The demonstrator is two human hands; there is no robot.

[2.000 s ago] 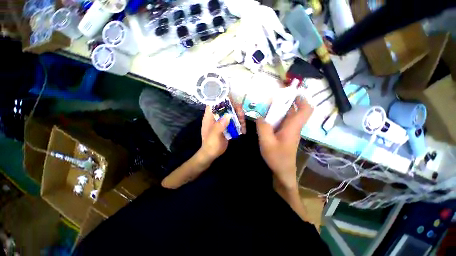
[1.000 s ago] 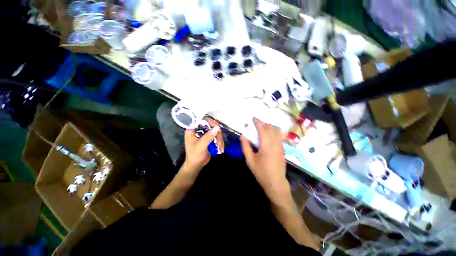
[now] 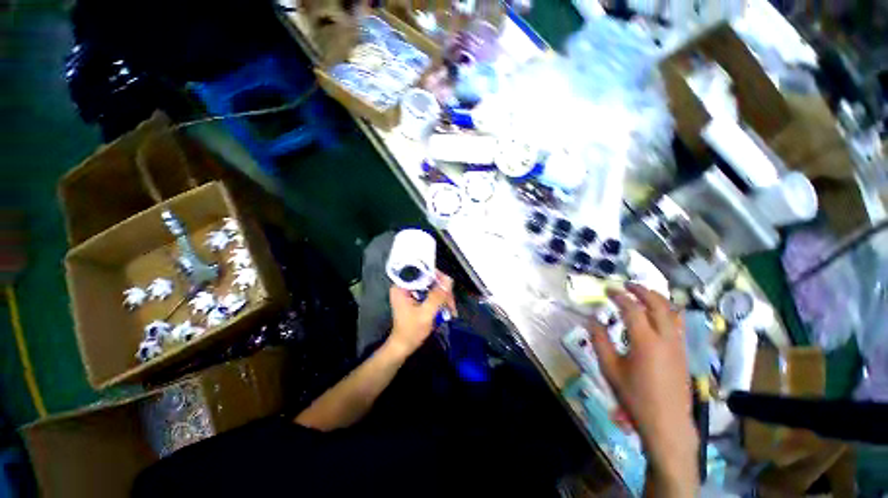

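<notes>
My left hand (image 3: pixel 421 313) is closed on a white handheld fan body (image 3: pixel 413 255), held above my lap left of the bench. Its round head points up, with a dark round opening facing me. A bit of blue shows at the handle below my fingers; the rest of the handle is hidden. My right hand (image 3: pixel 646 352) is over the bench with its fingers spread, above small white parts (image 3: pixel 609 329). Its fingertips are near these parts; I cannot tell if they touch any. Small black squares (image 3: pixel 581 246) lie in rows just beyond it.
The white bench (image 3: pixel 501 255) runs diagonally and holds ringed white heads (image 3: pixel 446 200), a carton of clear parts (image 3: pixel 389 116) and a metal fixture (image 3: pixel 689 230). A black screwdriver (image 3: pixel 813 416) juts in at right. A floor carton (image 3: pixel 90 292) holds white star-shaped parts. A blue stool (image 3: pixel 255 97) stands behind.
The view has swung, so the bench runs more steeply. My left hand has turned the fan body. My right hand has moved further over the bench, and the white shell seen under it earlier is no longer in it.
</notes>
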